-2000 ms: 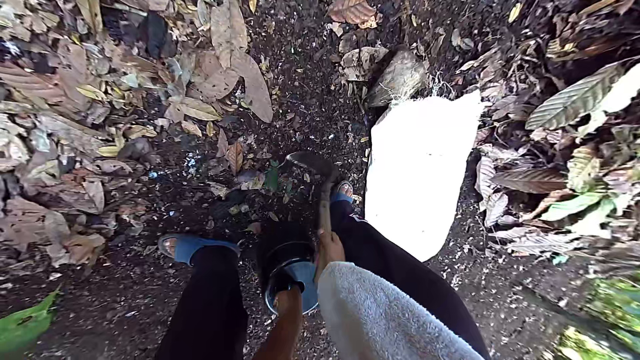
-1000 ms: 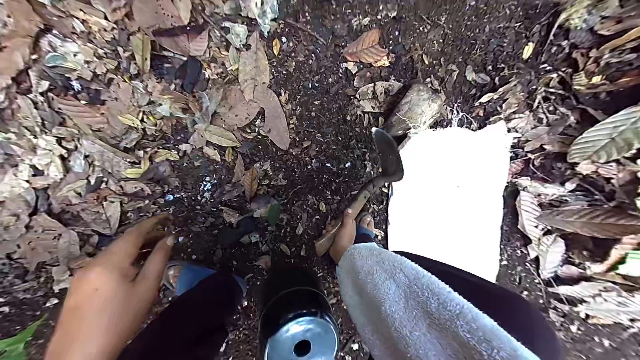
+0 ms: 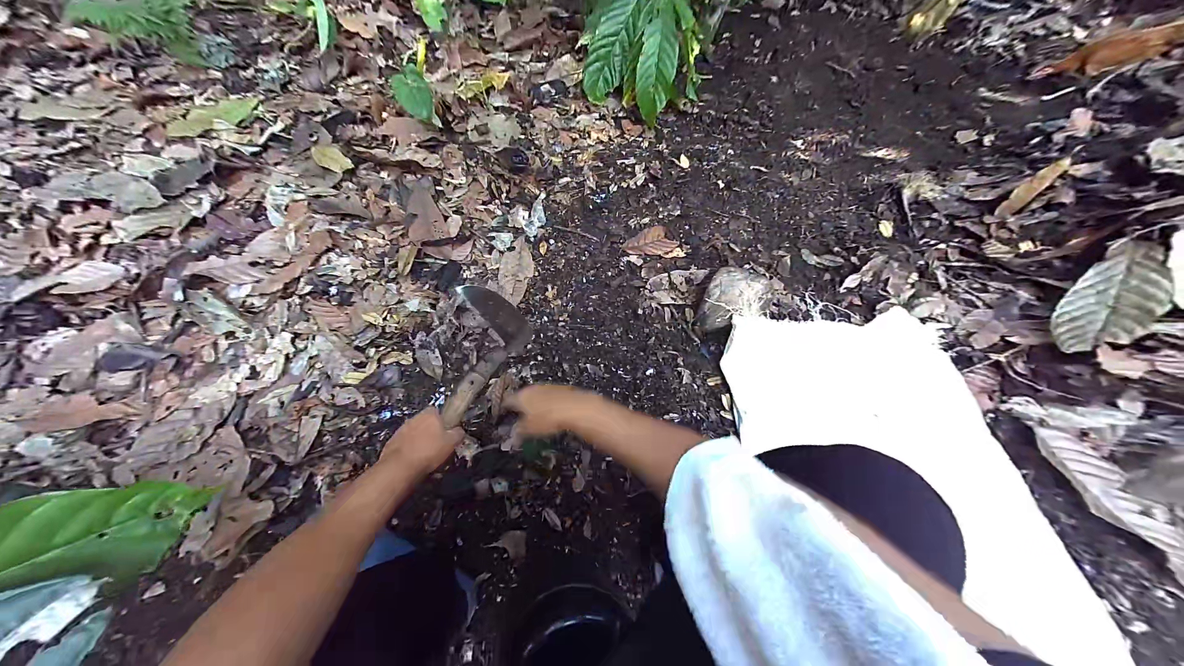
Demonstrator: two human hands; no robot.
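Note:
My left hand [image 3: 424, 440] grips the wooden handle [image 3: 470, 388] of a small curved-blade tool, whose metal blade [image 3: 499, 316] points up and left over the leaf litter. Just right of the handle, my right hand [image 3: 541, 411] is near the ground among dry leaves; it is blurred, and whether it holds anything does not show. A pale towel [image 3: 786, 564] hangs over my right side. Below my hands, between my legs, stands a dark round pot [image 3: 573, 622], partly cut off by the lower edge of the view.
A white sack [image 3: 832, 379] lies on the soil at my right, with a stone [image 3: 735, 294] by its upper corner. Dry leaves [image 3: 231, 268] cover the ground at left. Green plants [image 3: 647, 55] grow ahead, and a large green leaf [image 3: 92, 527] is at lower left.
The curved-blade tool has passed from my right hand to my left and is now farther left. My right hand has moved left, beside it. The view has shifted to show more ground ahead.

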